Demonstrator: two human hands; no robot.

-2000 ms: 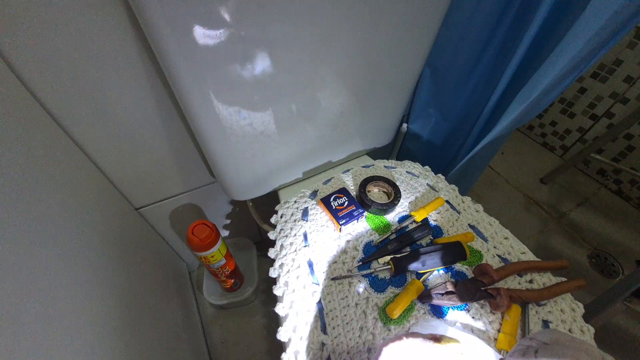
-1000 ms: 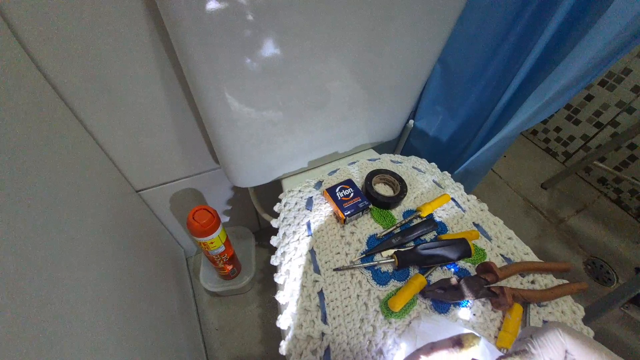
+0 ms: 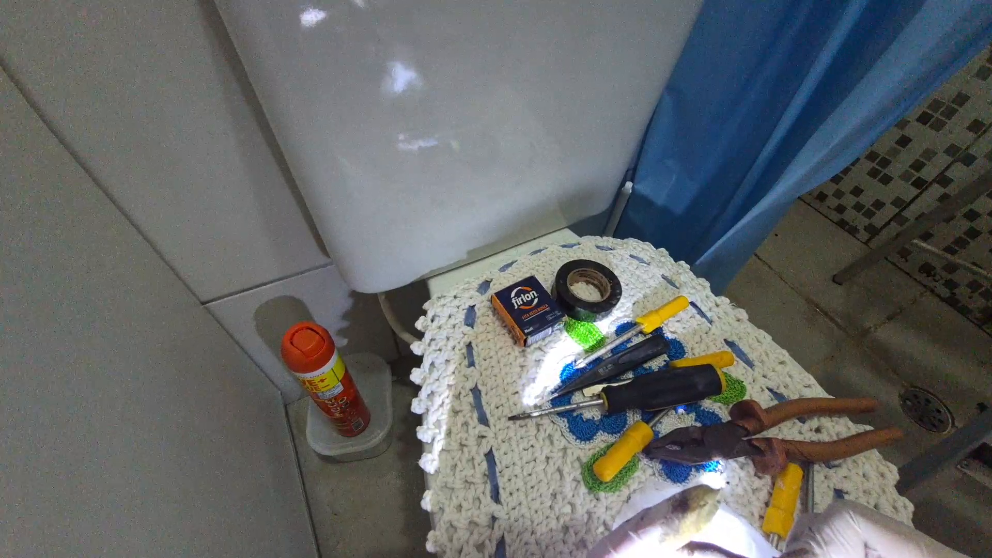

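Observation:
At the bottom edge, part of my left hand point(image 3: 659, 527) is against a brightly lit white thing point(image 3: 732, 531); the glare hides whether it is gripped. My right hand point(image 3: 852, 535), mostly cut off, is at the lower right near a yellow-handled tool point(image 3: 783, 500). Above the hands, combination pliers point(image 3: 748, 446) with worn orange-brown grips lie on a white crocheted cover point(image 3: 457, 496). Beside them are a black-handled screwdriver point(image 3: 663, 387), a dark pointed tool point(image 3: 620, 364) and several yellow-handled screwdrivers point(image 3: 663, 314). A small Firlon box point(image 3: 528, 311) touches a roll of black tape point(image 3: 587, 289).
A white toilet cistern point(image 3: 473, 139) rises behind the crocheted cover. On the left floor, an orange spray can point(image 3: 329, 387) stands on a translucent plastic container point(image 3: 376, 434). A blue curtain point(image 3: 721, 132) hangs at the right, near metal legs point(image 3: 907, 232) and a floor drain point(image 3: 926, 409).
My left hand's finger, lost in glare two seconds ago, now shows more plainly over the white thing. The tools, box and tape have stayed where they lay.

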